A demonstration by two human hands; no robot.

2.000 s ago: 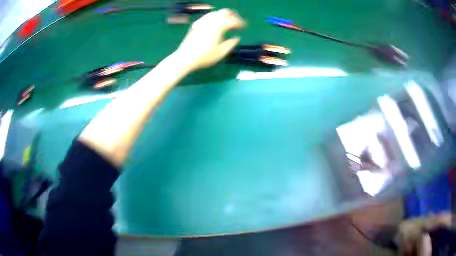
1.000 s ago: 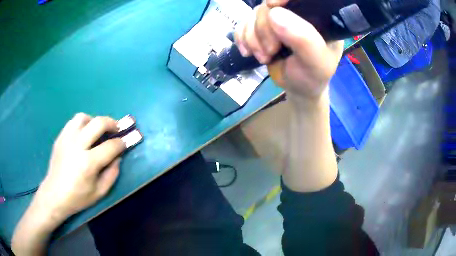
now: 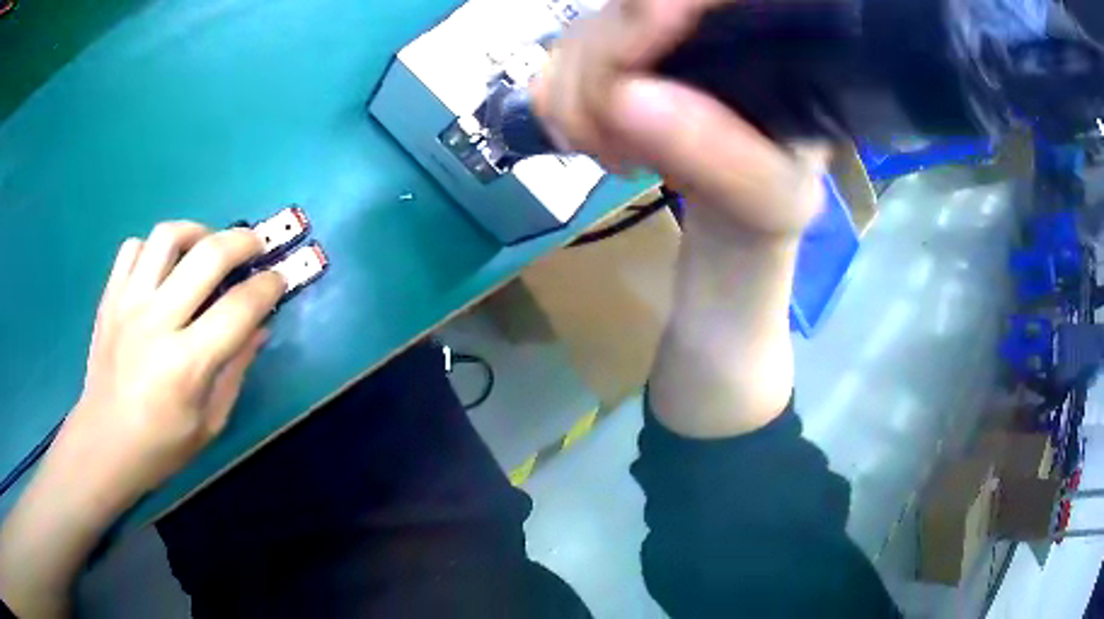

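Note:
My left hand (image 3: 176,327) lies on the mat with its fingertips on the paired end connectors (image 3: 300,267), whose pale metal faces with small holes point up and right. A black cable (image 3: 34,457) runs out at the left under my wrist. My right hand (image 3: 678,127) grips the thick black electric screwdriver (image 3: 835,67). Its dark nose (image 3: 523,126) is at the pickup on the front edge of the screw feeder (image 3: 454,194). The bit tip is too small to tell.
A small screw (image 3: 407,196) lies on the green mat (image 3: 242,109) left of the feeder. The bench edge runs diagonally below. A blue bin (image 3: 826,260) and a brown box (image 3: 605,308) stand below the bench. More boxes (image 3: 956,514) stand at the right.
Since one second ago the feeder, connectors and both hands sit higher or further left as the view shifts. Both hands keep their holds. Two seconds ago my left hand was reaching among cable assemblies.

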